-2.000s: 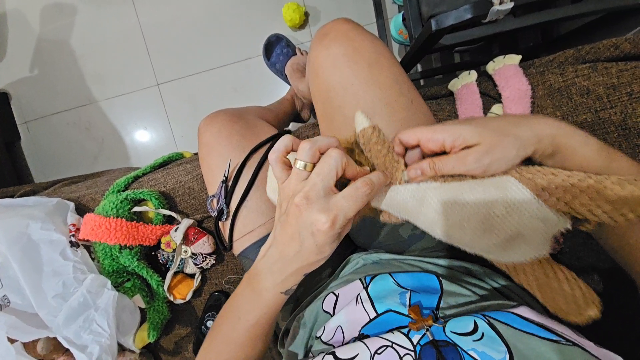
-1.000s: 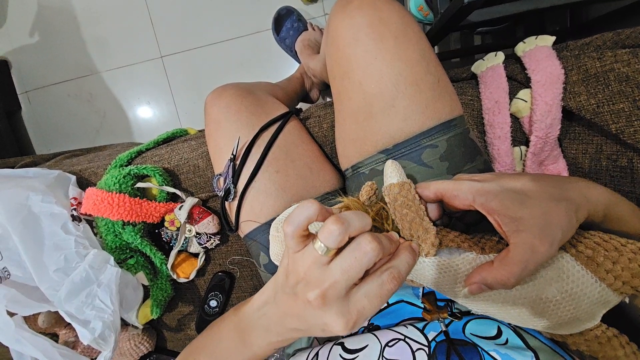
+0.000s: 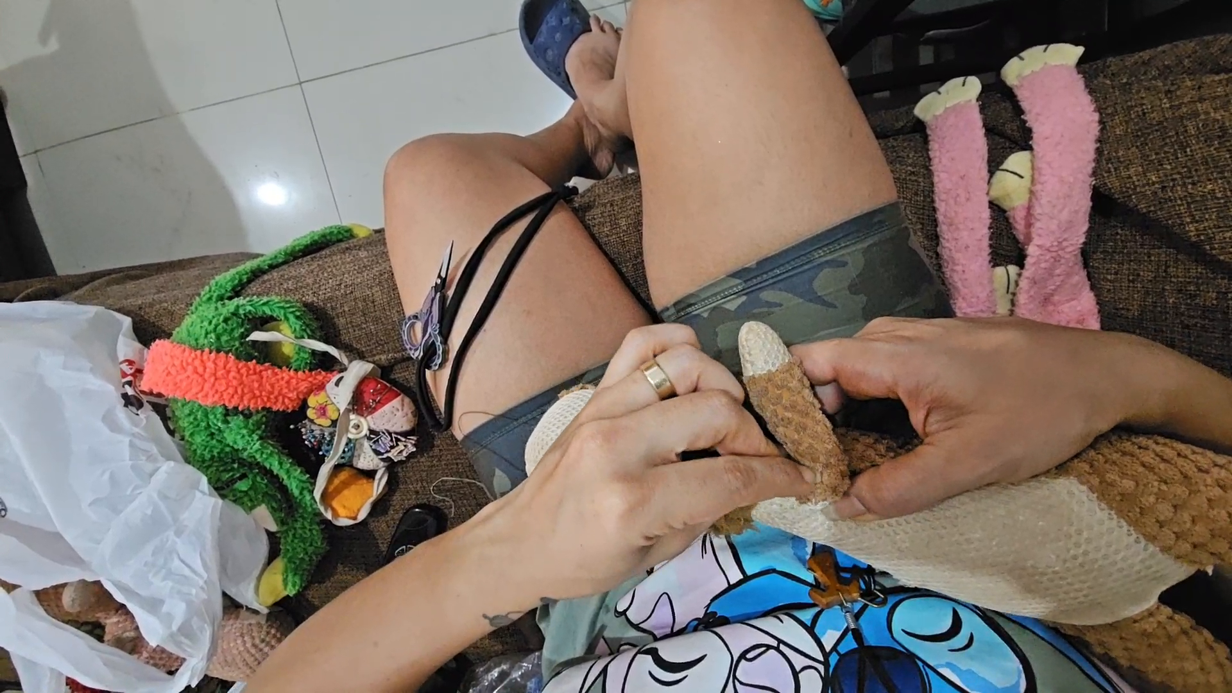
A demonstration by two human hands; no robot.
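Observation:
A brown and cream plush toy (image 3: pixel 972 549) lies across my lap, its textured body reaching to the right edge. My left hand (image 3: pixel 664 462), with a gold ring, pinches the toy at the base of a small brown, cream-tipped piece (image 3: pixel 789 414) that stands up between my hands. My right hand (image 3: pixel 962 404) grips the toy just right of that piece, thumb on the cream fabric. Whether a needle is between my left fingertips cannot be told. Small scissors (image 3: pixel 428 313) hang by a black cord (image 3: pixel 496 260) on my thigh.
On the brown couch (image 3: pixel 1155 202) at left lie a green plush toy (image 3: pixel 217 332), a coral fuzzy band (image 3: pixel 236 375), a pincushion (image 3: pixel 361 419) with many pins, a white plastic bag (image 3: pixel 87 433) and a black object (image 3: pixel 416 529). Pink plush limbs (image 3: pixel 1049 183) rest at the right.
The small cream-tipped piece now leans the other way than two seconds ago. My right hand has shifted along the toy, and its fingers have drawn in since one second ago. The view has moved closer.

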